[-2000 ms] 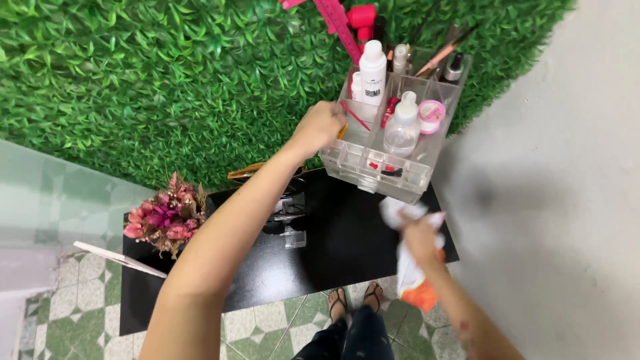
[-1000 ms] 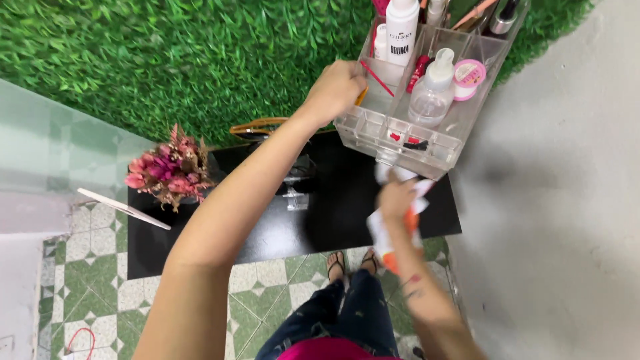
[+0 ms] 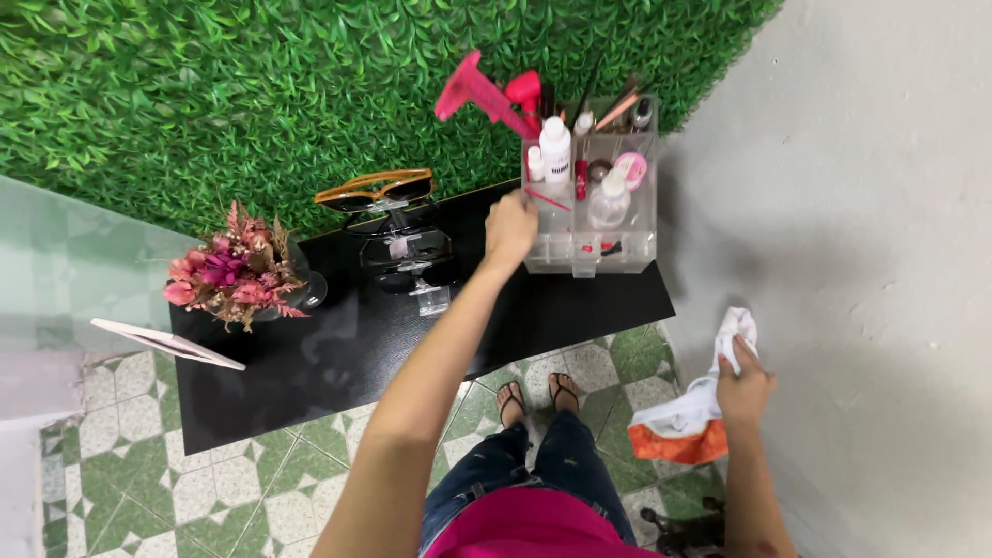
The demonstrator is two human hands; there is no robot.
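My left hand holds the left side of a clear plastic organizer at the right end of a black tabletop. White bottles, a clear pump bottle, a pink round container, brushes and a thin red stick are in the organizer. Bright pink items stick out at its back. To the right of the tabletop, my right hand grips a white and orange cloth, which hangs down to the left.
Several sunglasses sit on a clear stand left of my left arm. Farther left are dried flowers in a glass vase and a thin white-edged panel. An artificial leaf wall runs behind; a grey wall stands on the right.
My right hand has moved with the cloth from the tabletop's front right part out to the right, past its edge. The organizer sits back on the tabletop, lower than one second ago. The view has shifted.
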